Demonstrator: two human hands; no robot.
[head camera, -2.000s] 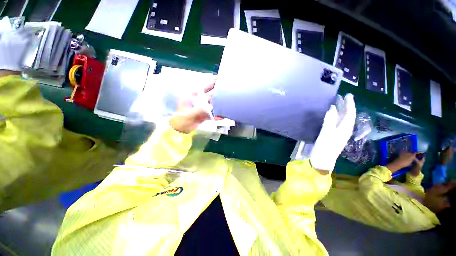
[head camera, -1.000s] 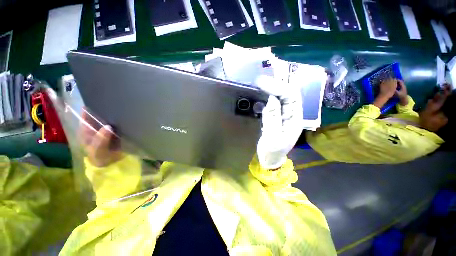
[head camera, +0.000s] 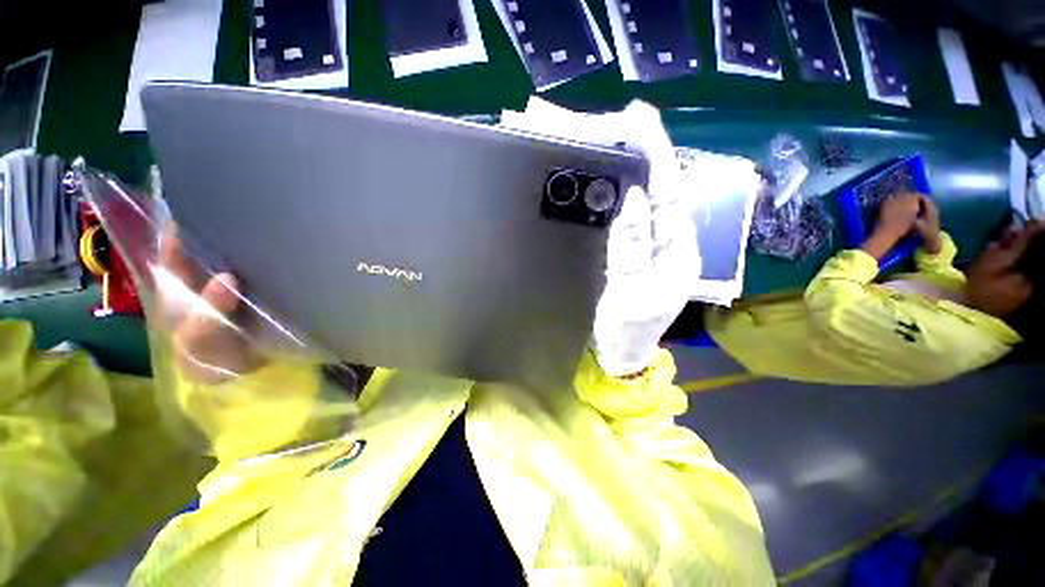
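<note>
A dark grey back cover (head camera: 390, 218) is held up in front of my chest, its outside facing me, with a centre logo and a black camera window (head camera: 581, 196) at its upper right corner. My left hand (head camera: 201, 315), bare, is at the cover's left edge, seen through a clear, glossy protective film (head camera: 258, 327). The film hangs loose over that hand and the cover's lower left. My right hand (head camera: 649, 252), in a white glove, grips the cover's right edge beside the camera window. Its fingertips behind the cover are hidden.
Covers on white sheets (head camera: 550, 40) line the green belt behind. A red tape dispenser (head camera: 120, 264) and upright stack (head camera: 37, 218) stand left. Covers with white sheets (head camera: 724, 229), a bag of small parts (head camera: 788, 206) and a neighbour's blue parts tray (head camera: 850, 212) are right.
The cover has come from higher and further right down to my chest and turned, now looking dark grey. In the last second it tilted slightly, and the film spread over my left hand.
</note>
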